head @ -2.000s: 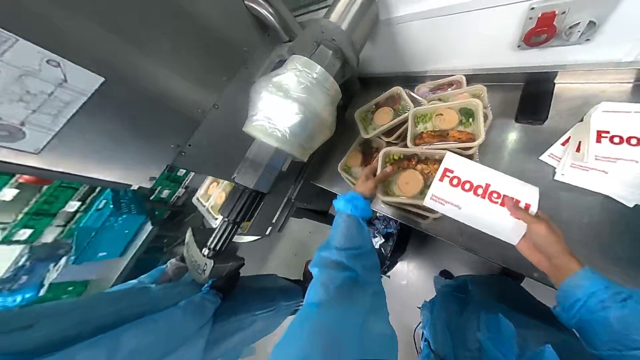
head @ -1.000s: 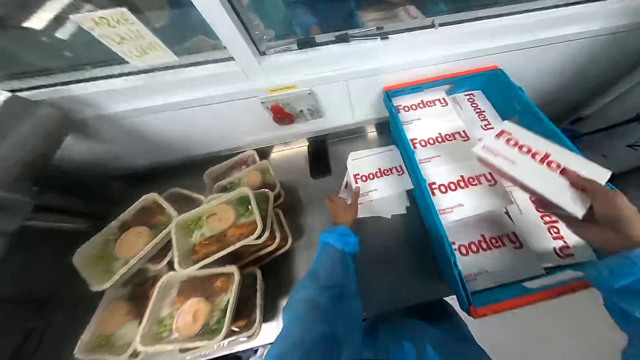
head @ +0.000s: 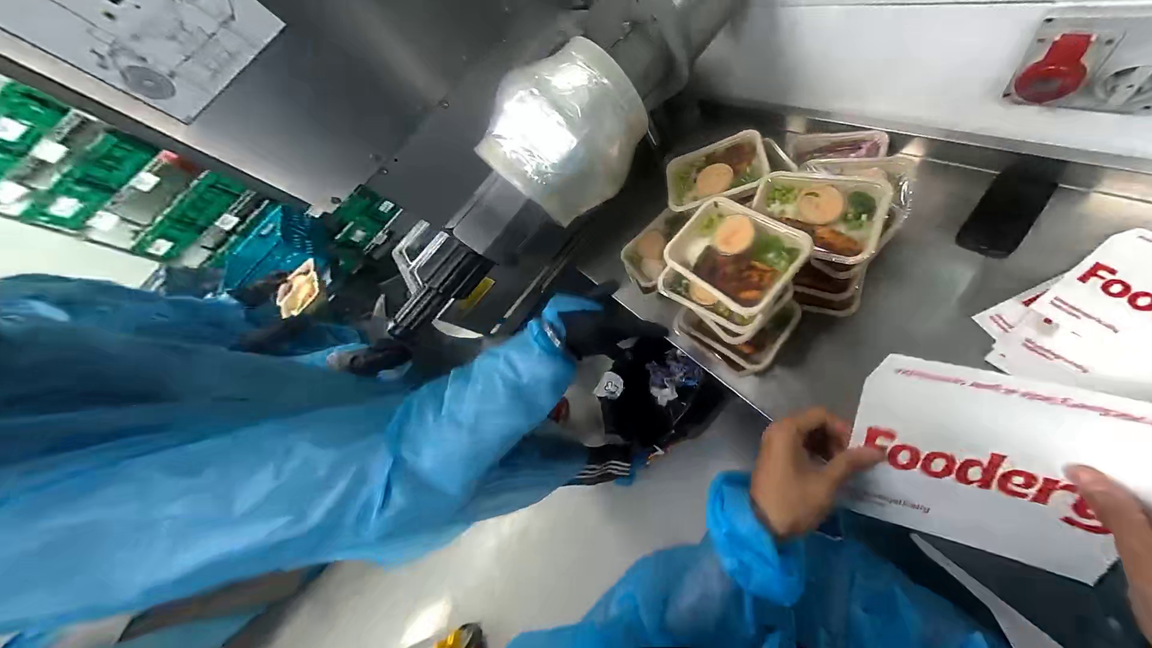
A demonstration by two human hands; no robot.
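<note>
A white cardboard sleeve with red print [head: 981, 468] is held between my two hands at the lower right, over the near edge of the steel table. My left hand [head: 805, 472] pinches its left end between thumb and fingers. At the right frame edge, my right hand [head: 1116, 531] has its fingers on the sleeve's right part; the rest of this hand is cut off. Stacked film-sealed meal trays [head: 738, 256] with an orange sauce cup, greens and meat stand beyond my left hand. More flat white sleeves [head: 1080, 315] lie fanned out behind the held one.
A co-worker's gloved hand [head: 612, 328] in a blue sleeve reaches near the tray stacks. A machine arm with a film-wrapped joint [head: 567, 126] hangs left of them. A black object [head: 1008, 207] lies on the steel table [head: 927, 306]. An open black bag [head: 684, 387] is below its edge.
The view has swung left since one second ago, leaving the blue crate out of sight. My left hand has gone from the sleeve pile to a sleeve held with my right. A co-worker's arm has come in.
</note>
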